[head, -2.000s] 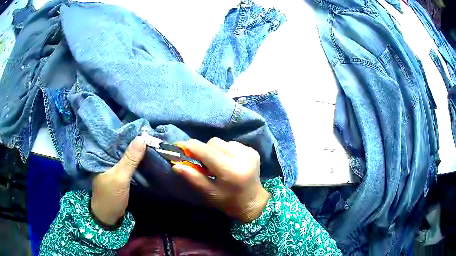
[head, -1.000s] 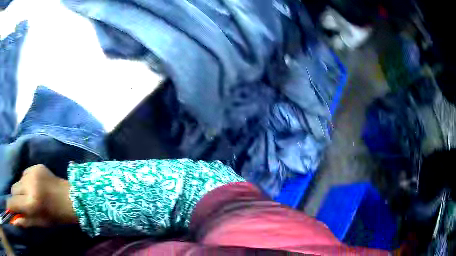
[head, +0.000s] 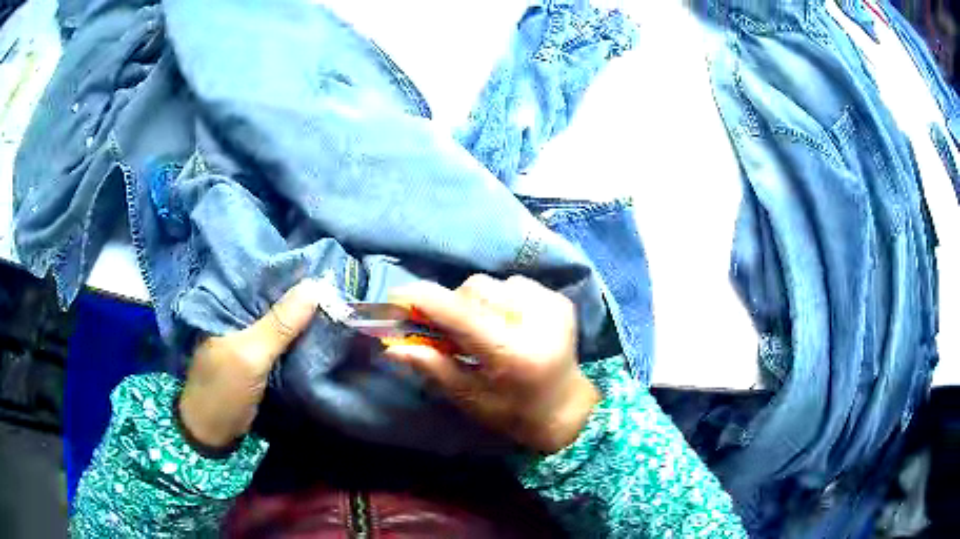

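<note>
A mid-blue denim garment lies bunched on the table's near edge, partly over my lap. My left hand pinches its cloth beside a small white label. My right hand is closed around orange-handled thread snips. The silvery blades point left and reach the label by my left thumb tip. The blades are slightly blurred, and no thread end can be made out. My right fingers partly hide the snips' handle.
A long pile of denim garments hangs over the edge of the white table at right. A denim sleeve lies at the back centre. More denim lies at far left. A blue bin stands below the table's left edge.
One second ago the view was turned right, with only my right hand and the snips at the left edge. Now both hands, the label and the garment are in view.
</note>
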